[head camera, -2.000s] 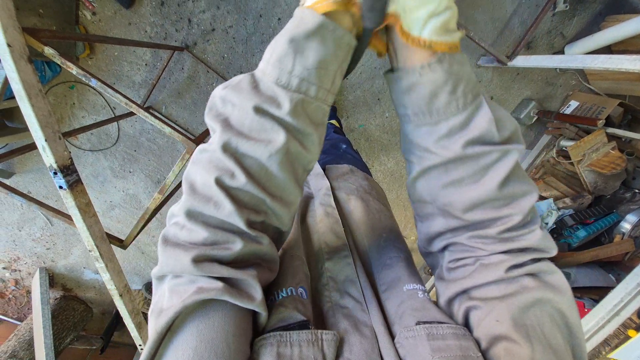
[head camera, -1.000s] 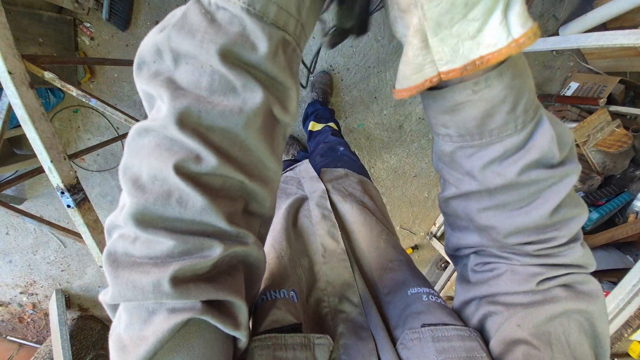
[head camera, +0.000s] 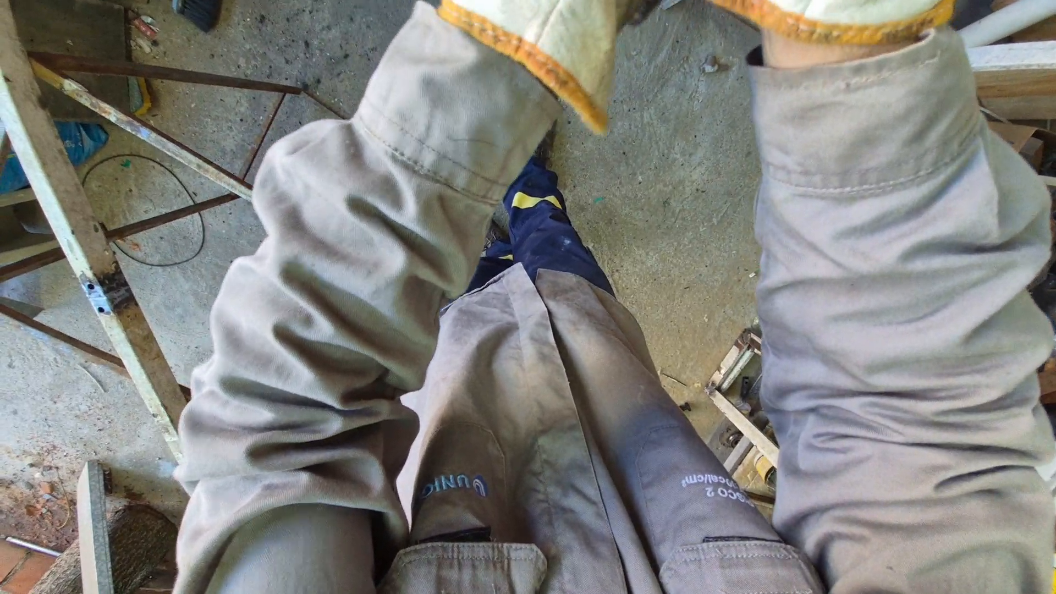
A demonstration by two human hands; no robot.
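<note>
Both hands are raised to the top edge, in pale leather work gloves with orange-yellow trim. Of my left hand (head camera: 544, 41) only the glove's cuff shows; its fingers lie beyond the frame. My right hand (head camera: 850, 16) is likewise cut off, with a strip of wrist visible under the cuff. Between the gloves a small dark piece of something shows at the edge, too little to name. Whether either hand holds anything is hidden. Long grey-beige sleeves cover both arms, and a jacket of the same cloth (head camera: 528, 412) hangs over dark blue trousers (head camera: 549, 231) with yellow bands.
A rusty, paint-worn metal frame (head camera: 136, 330) stands at the left on the concrete floor (head camera: 676, 206), beside a loop of thin cable (head camera: 202, 223). A log (head camera: 132, 544) lies at bottom left. White-edged boards (head camera: 1015, 70) are at upper right, and a crate-like frame (head camera: 742, 425) stands behind the right sleeve.
The arms have moved about at the top of the view. The glove cuff over my left hand, out of sight one second ago, shows again. The dark object between the hands has mostly left the view.
</note>
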